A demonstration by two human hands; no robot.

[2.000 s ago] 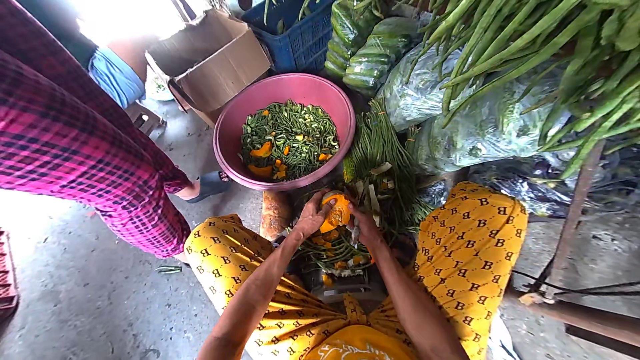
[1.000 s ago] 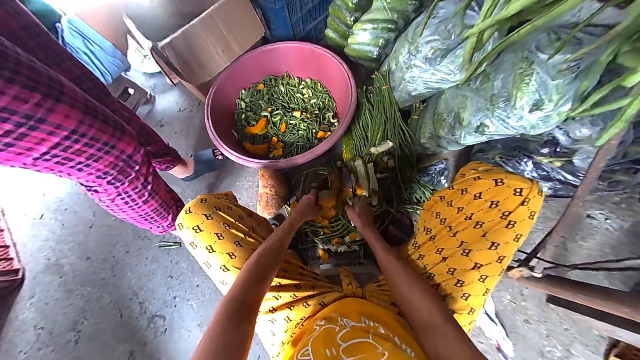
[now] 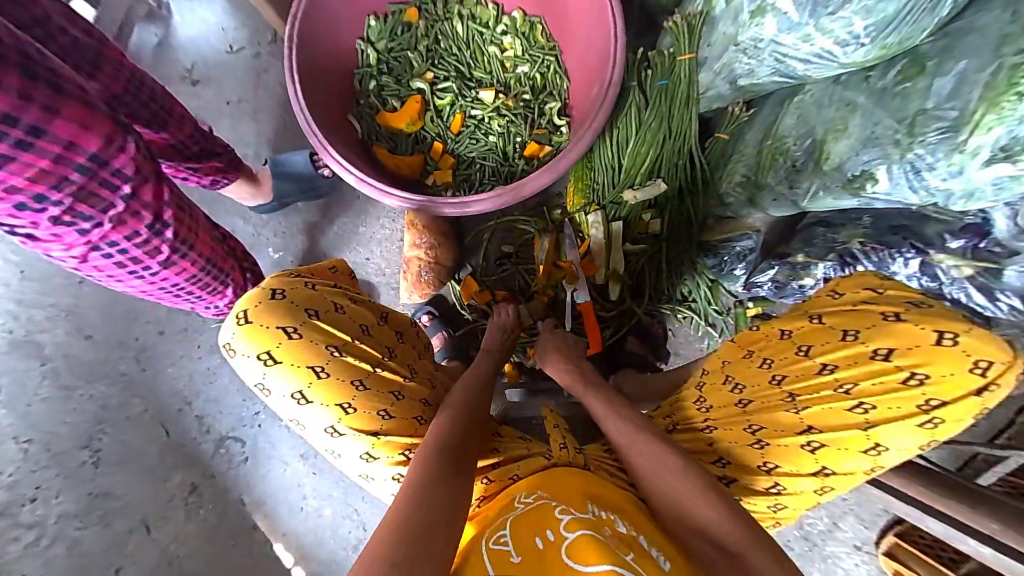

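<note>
My left hand (image 3: 502,326) and my right hand (image 3: 558,352) reach down into a heap of trimmings and orange squash pieces (image 3: 470,290) between my feet. What their fingers touch is too small and dark to tell. Just right of my right hand lies a knife with an orange handle (image 3: 590,326), its blade pointing away from me. Pale peel strips (image 3: 616,256) lie beyond it. A pink plastic basin (image 3: 456,203) farther off holds cut green beans (image 3: 472,144) and several squash chunks (image 3: 404,114).
Bundled long beans (image 3: 656,136) lie right of the basin, beside vegetables in clear plastic bags (image 3: 872,152). A brown cylindrical block (image 3: 428,256) stands below the basin. At left, a person in checked trousers (image 3: 104,160) stands close, a sandalled foot (image 3: 296,180) near the basin.
Two seconds ago my hands held an orange squash piece higher up; now they are low at the heap. The view has moved closer to the floor.
</note>
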